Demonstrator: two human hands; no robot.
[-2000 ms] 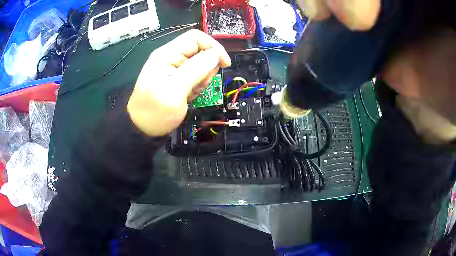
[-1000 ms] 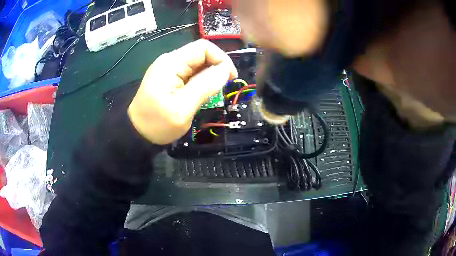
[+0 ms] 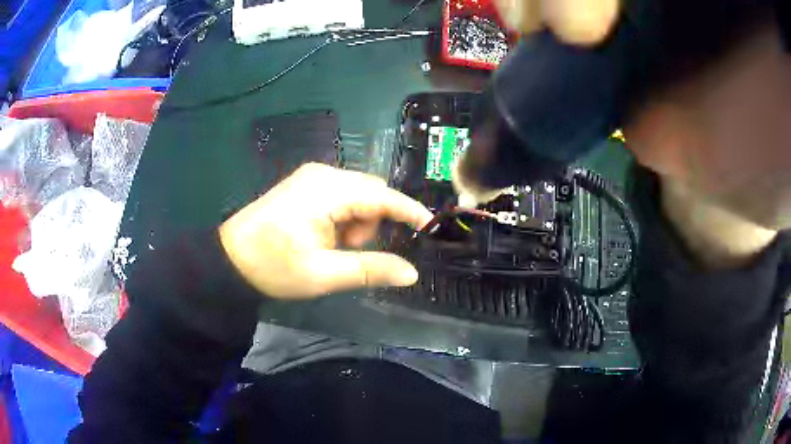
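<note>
The open black socket unit housing (image 3: 520, 260) lies on the mat, with a green circuit board (image 3: 446, 153), a red wire and metal contacts inside. My left hand (image 3: 321, 234) is at its left side, thumb and fingers apart, fingertips near the red wire; I cannot tell whether it touches anything. My right hand (image 3: 694, 130) is large, blurred and cut off by the top and right edges. It grips the dark electric screwdriver (image 3: 555, 104), whose light nose ring is over the housing beside the circuit board. The screwdriver tip cannot be made out.
The black power cord (image 3: 579, 316) is coiled right of the housing. A flat black bottom cover (image 3: 299, 143) lies at left. A white power strip (image 3: 295, 17), thin tweezers and the red screw tray (image 3: 477, 35) are at the back. A red crate (image 3: 52, 308) holds bubble-wrapped items at left.
The view has shifted, so the bench things appear further right. My left hand has come down to the housing's left side and its fingers have spread. The screwdriver nose has moved left over the housing.
</note>
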